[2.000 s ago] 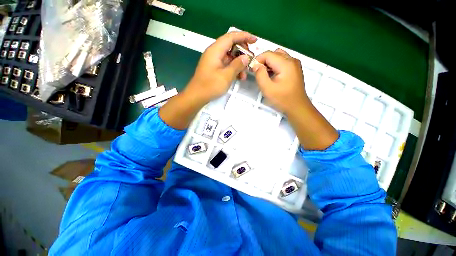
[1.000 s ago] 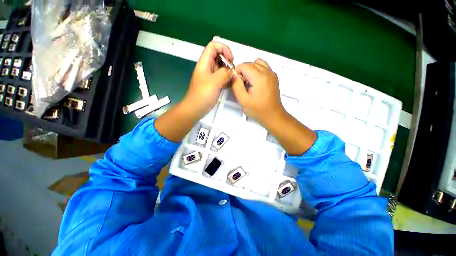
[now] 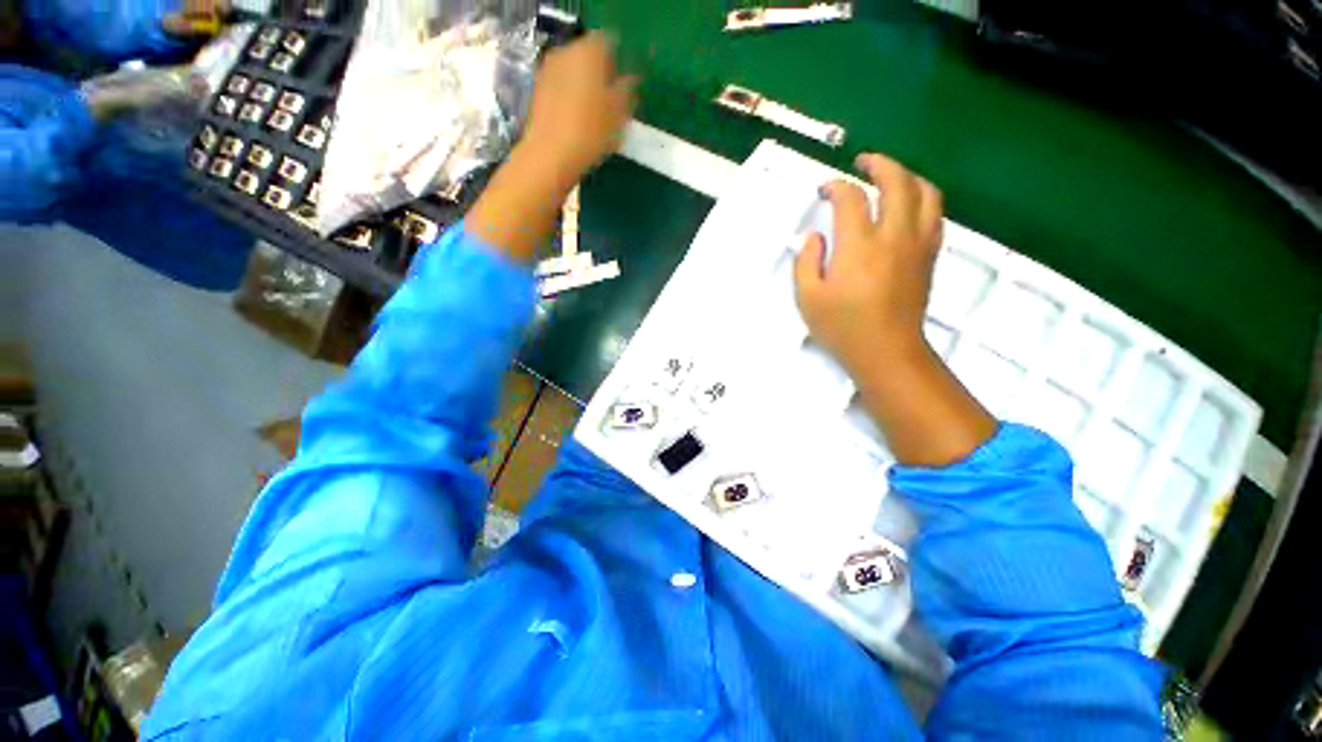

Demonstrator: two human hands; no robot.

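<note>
My left hand is blurred over the mat, beside the right edge of a clear plastic bag full of pale strips; whether it holds anything is unclear. My right hand is over the white tray, fingers apart, with nothing visible in it. A strip with a unit attached lies on the green mat beyond the tray, and a similar strip lies farther off. In the tray's near pockets are several small framed units and a dark-faced unit.
Loose pale strips lie on the mat left of the tray. A black parts tray with rows of units sits at the left under the bag. Another person's blue sleeve is at the far left. Dark trays stand at the right edge.
My hands have separated; the left moved left toward the bag. A strip with a unit now lies on the mat beyond the tray. The view has shifted, showing more of the left side.
</note>
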